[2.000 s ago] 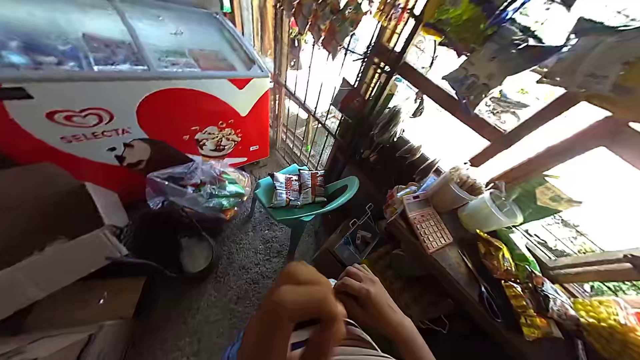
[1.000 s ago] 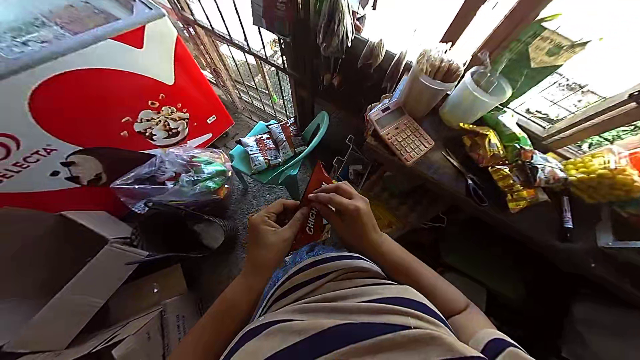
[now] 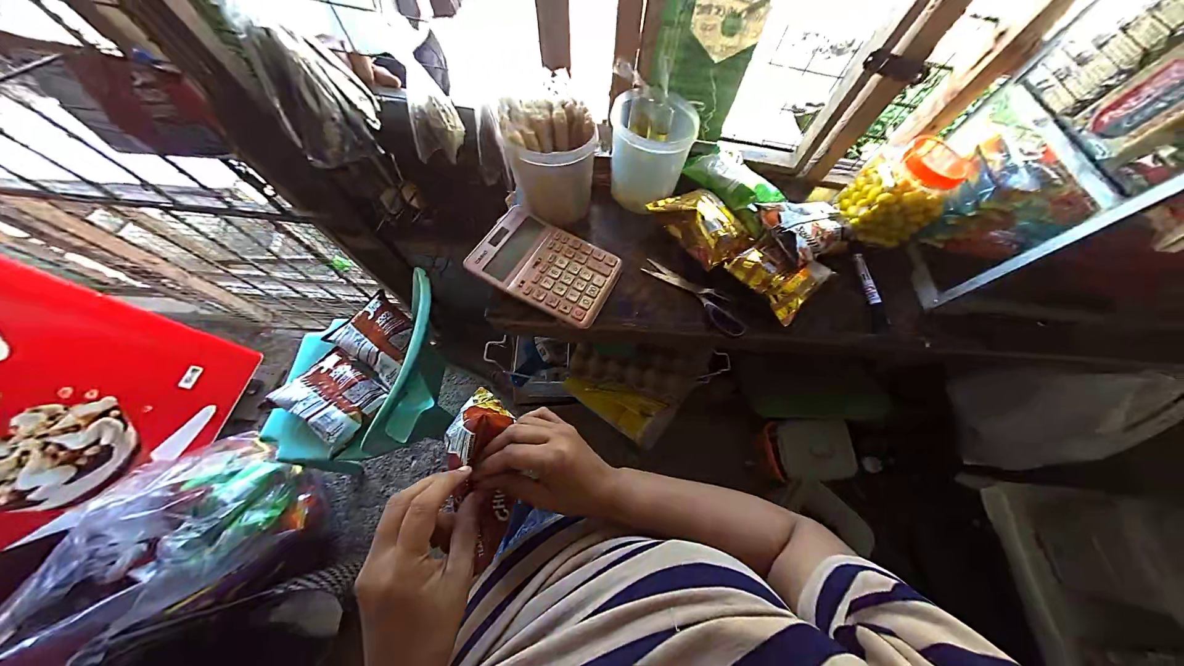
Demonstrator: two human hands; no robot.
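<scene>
Near my lap, a red snack packet [image 3: 483, 427] is pinched between both hands. My left hand [image 3: 421, 546] grips its near side, thumb and forefinger together. My right hand [image 3: 541, 462] holds its upper part from the right, and the fingers hide much of the packet. Just beyond my hands, more snack packets [image 3: 344, 384] lie on a teal plastic chair [image 3: 421, 370]. On the dark wooden counter ahead lie a pink calculator [image 3: 544, 268] and a pair of scissors [image 3: 694, 291].
Behind the calculator stand a tub of sticks [image 3: 552, 171] and a translucent tub [image 3: 650, 153]. Foil packets [image 3: 708, 227], a marker [image 3: 868, 279] and a jar of yellow items [image 3: 893, 199] are to the right. A filled plastic bag [image 3: 185, 527] and a red freezer [image 3: 111, 370] are on the left.
Two seconds ago my hands were together with no packet plainly visible; one second ago they held the red packet, as now. The view has swung right and closer to the counter.
</scene>
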